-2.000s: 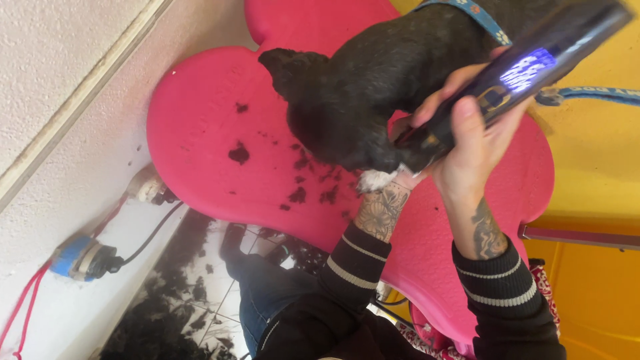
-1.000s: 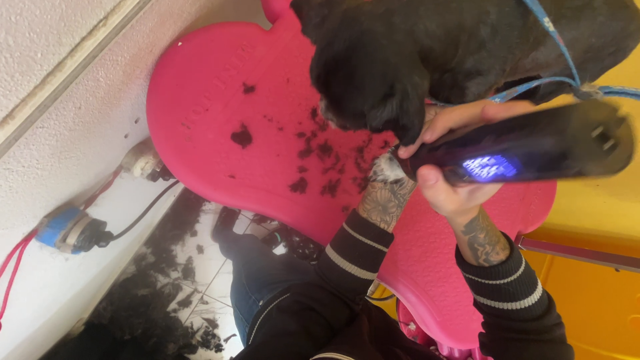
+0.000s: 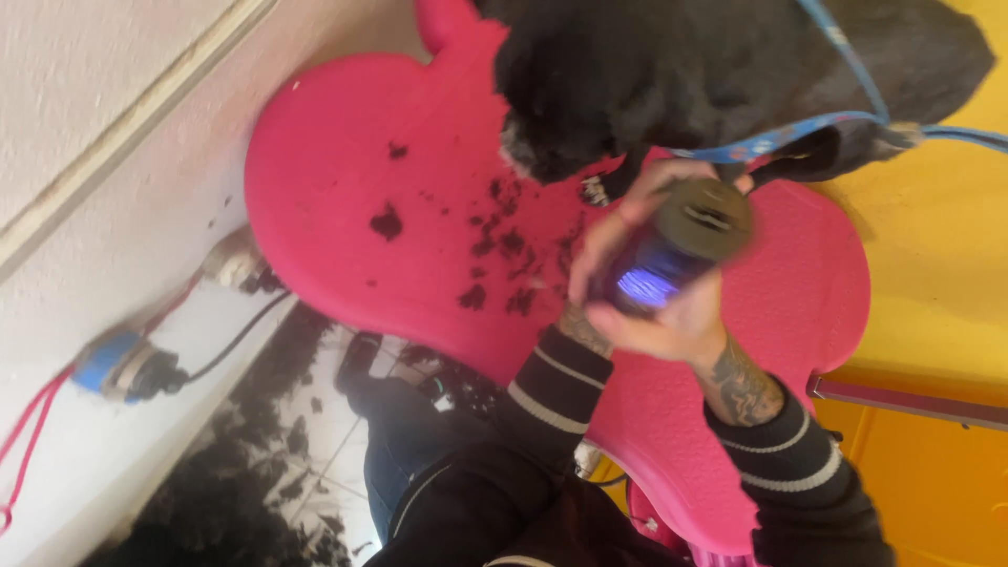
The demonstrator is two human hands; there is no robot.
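Note:
A black dog [image 3: 630,71] stands at the top of a pink grooming table [image 3: 331,142], its head turned down and left. A blue patterned lead [image 3: 787,138] loops about it. My right hand [image 3: 677,319] is closed round a dark hair clipper [image 3: 669,244] with a lit display, its round end facing the camera. My left hand [image 3: 606,228] is behind and left of the clipper, just below the dog; the clipper partly hides it, and whether it holds a paw cannot be seen. Tufts of black hair [image 3: 512,240] lie on the table.
At the left wall hang a blue-and-grey plug connector [image 3: 118,366] with a black cable, another fitting [image 3: 236,264] and a red cord [image 3: 31,433]. Cut black hair [image 3: 228,488] covers part of the tiled floor. A metal bar [image 3: 906,402] runs along the right by the yellow wall [image 3: 937,291].
The clipper has swung from pointing up right to having its end toward the camera. The dog's head, low by my left hand two seconds ago, has lifted away from it.

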